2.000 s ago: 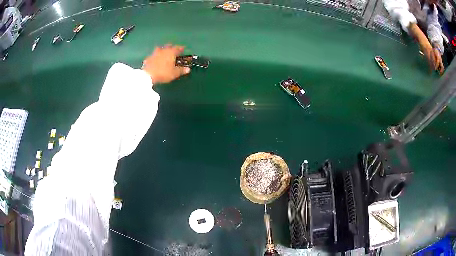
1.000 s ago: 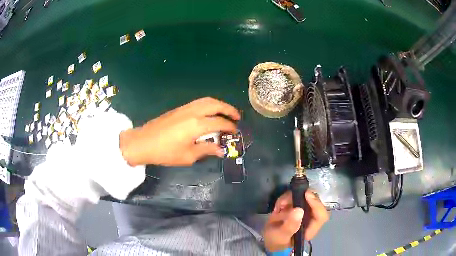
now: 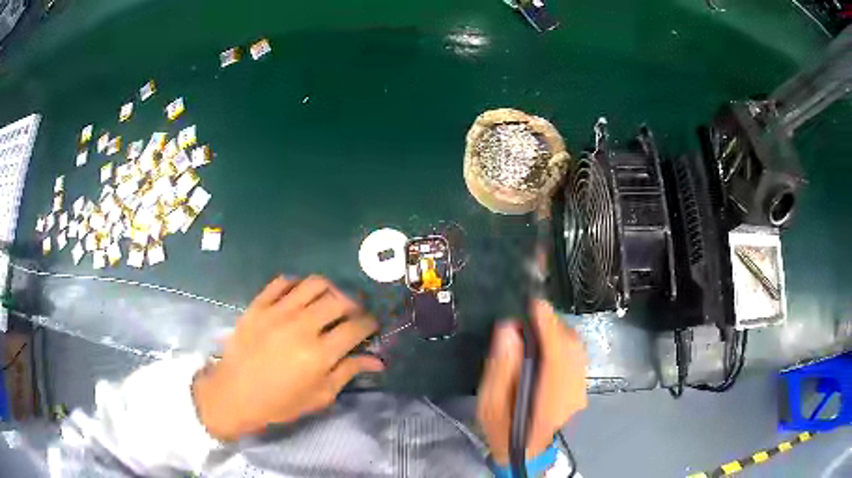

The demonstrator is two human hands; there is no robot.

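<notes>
The watch housing lies open on the green mat, its circuit parts and an orange flex patch showing. A flat black module extends below it. A white round disc lies against its left side. My left hand is below and left of the housing, fingers curled around the thin solder wire, whose end reaches towards the module; the exact grip is blurred. My right hand holds the black soldering iron like a pen, right of the housing. Its barrel and tip are blurred.
A loose pile of small silvery batteries lies at left. A tan-rimmed bowl of grey bits stands beyond my right hand. A black fan, an iron stand and a pale tray stand at right. Another unit lies far off.
My left hand has let go of the housing and moved down and left to the wire. The housing now sits uncovered beside the disc. The iron has shifted left and blurs.
</notes>
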